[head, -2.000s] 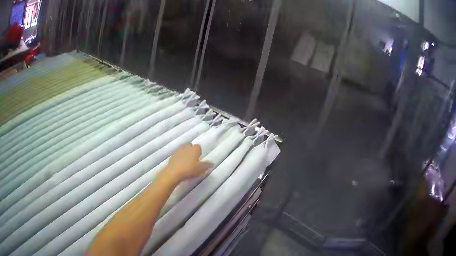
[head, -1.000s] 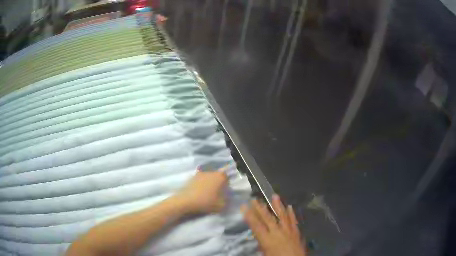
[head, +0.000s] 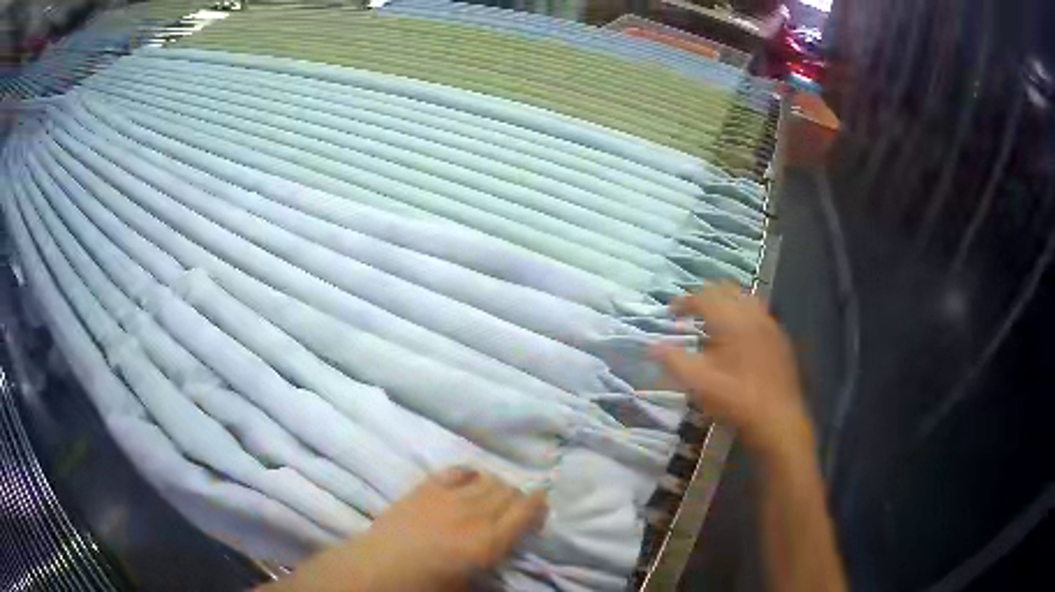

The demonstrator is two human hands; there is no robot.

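White fabric (head: pixel 359 289) lies in long ridges over the rack, its folds fanning from the far left to gathered ends at the right. My left hand (head: pixel 451 523) rests on the near folds at the bottom centre, fingers on the cloth; whether it pinches any cloth is unclear. My right hand (head: pixel 735 359) is at the gathered ends (head: pixel 636 347) by the rack's edge, thumb and fingers apart, slightly blurred. Pale aqua fabric (head: pixel 463 150) lies beyond the white.
Olive-green fabric (head: pixel 555 87) and a blue strip lie at the far side. The metal edge rail (head: pixel 692 520) runs along the right. Lower shiny tubes (head: pixel 35 497) show at the bottom left. An orange bin (head: pixel 810 125) stands beyond the far right corner.
The view has turned left, showing more of the cloth's length. My right hand has moved up along the rack's edge to the gathered ends. My left hand now lies on the nearer folds.
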